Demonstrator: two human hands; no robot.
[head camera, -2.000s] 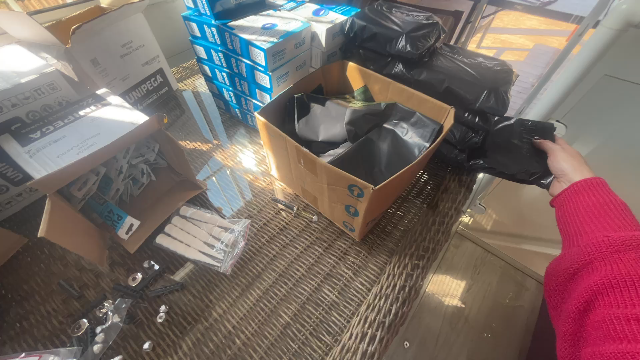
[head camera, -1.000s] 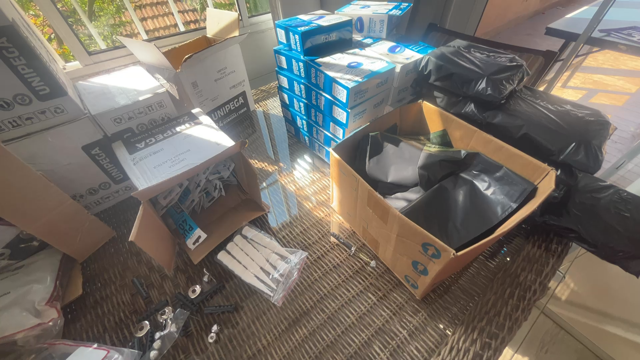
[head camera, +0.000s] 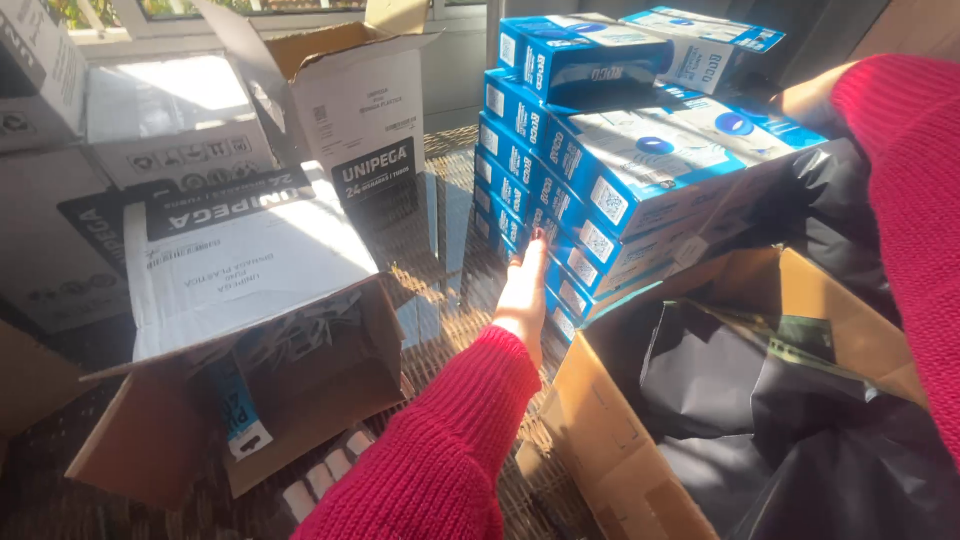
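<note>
My left hand (head camera: 525, 289) lies flat against the near left side of a stack of blue-and-white printed cartons (head camera: 645, 150), its fingers pointing up. At the stack's far right side is my right hand (head camera: 806, 96), partly seen; its fingers are hidden behind the cartons. Some cartons lie loose on top, one of them a blue box (head camera: 600, 64). In front of the stack, at the right, an open brown cardboard box (head camera: 615, 442) holds black plastic material (head camera: 705, 375). Black plastic bundles (head camera: 844, 217) lie under my right sleeve.
An open carton on its side (head camera: 247, 270) at the left holds small packaged items. Behind it stand white cartons (head camera: 172, 112) and an open Unipega carton (head camera: 360, 105) by the window. Light-coloured sticks (head camera: 322, 476) in a bag lie on the woven tabletop (head camera: 450, 300).
Two seconds ago my right hand held a black plastic bundle at the right; now it is at the carton stack. My left hand has come into view against the stack. The view has turned left.
</note>
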